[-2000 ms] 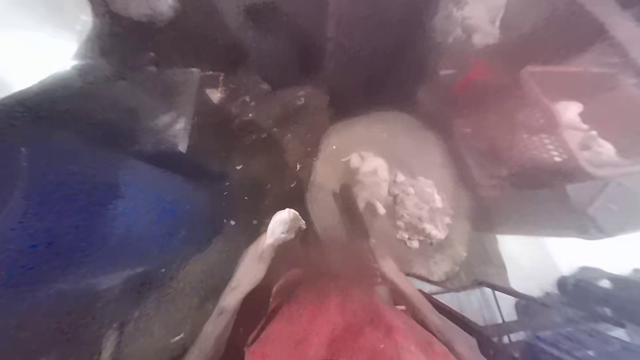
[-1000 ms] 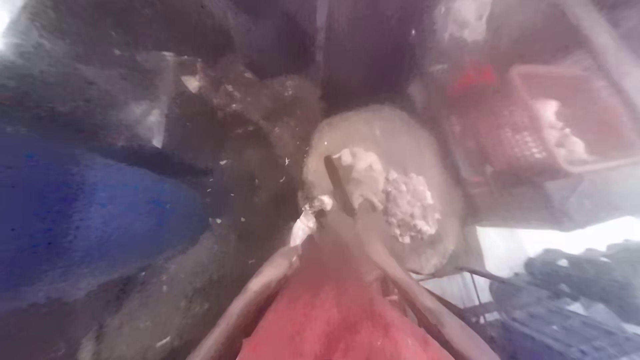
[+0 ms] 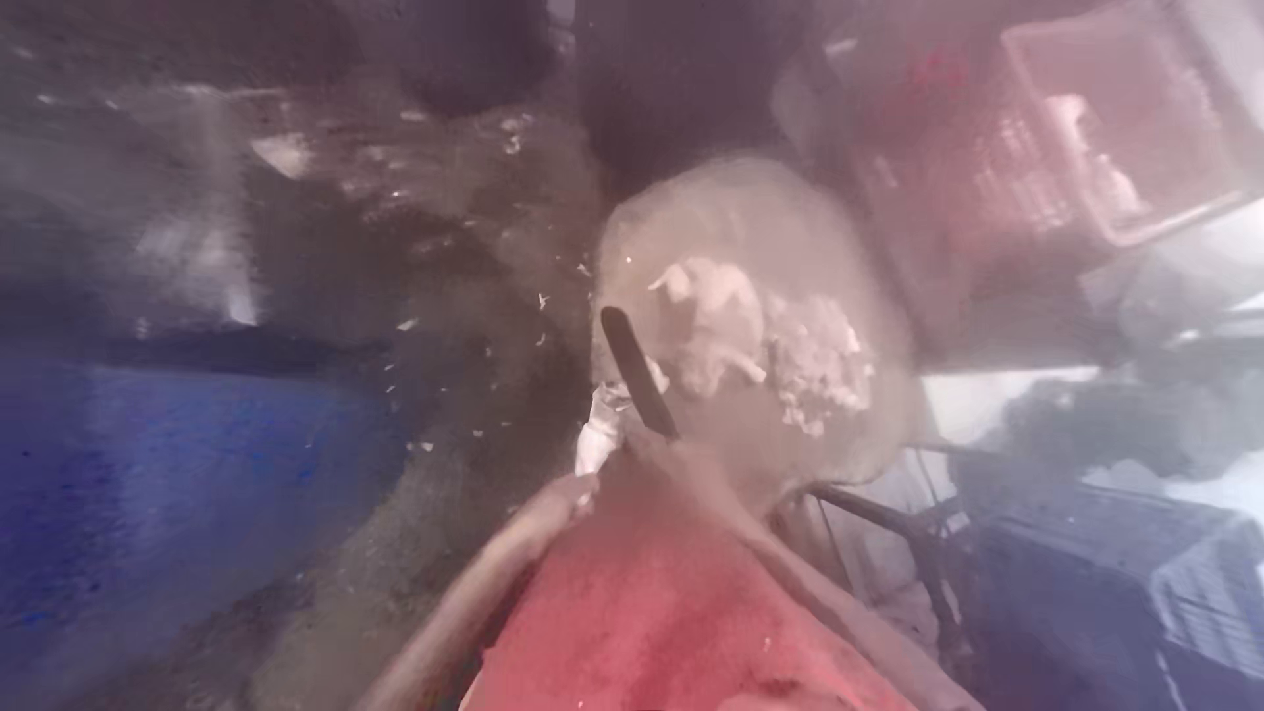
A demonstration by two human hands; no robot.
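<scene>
The view is hazy. My left hand grips one end of a pale piece of meat, perhaps poultry, at the near left edge of a round chopping block. Beside it, my right hand is closed on a knife, whose dark blade points away from me over the block's left side. A larger pale carcass piece lies on the block beyond the blade. Right of that sits a heap of small chopped pieces. The knife handle is hidden in my right hand.
A red plastic crate with pale pieces inside stands at the upper right. Something large and blue fills the left side. Dark metal bars are at the block's lower right, near a blue crate. Scraps dot the dark floor.
My left hand has come rightward with the pale piece, from clear of the block to its near left edge beside my right hand. The knife blade now lies farther left over the block.
</scene>
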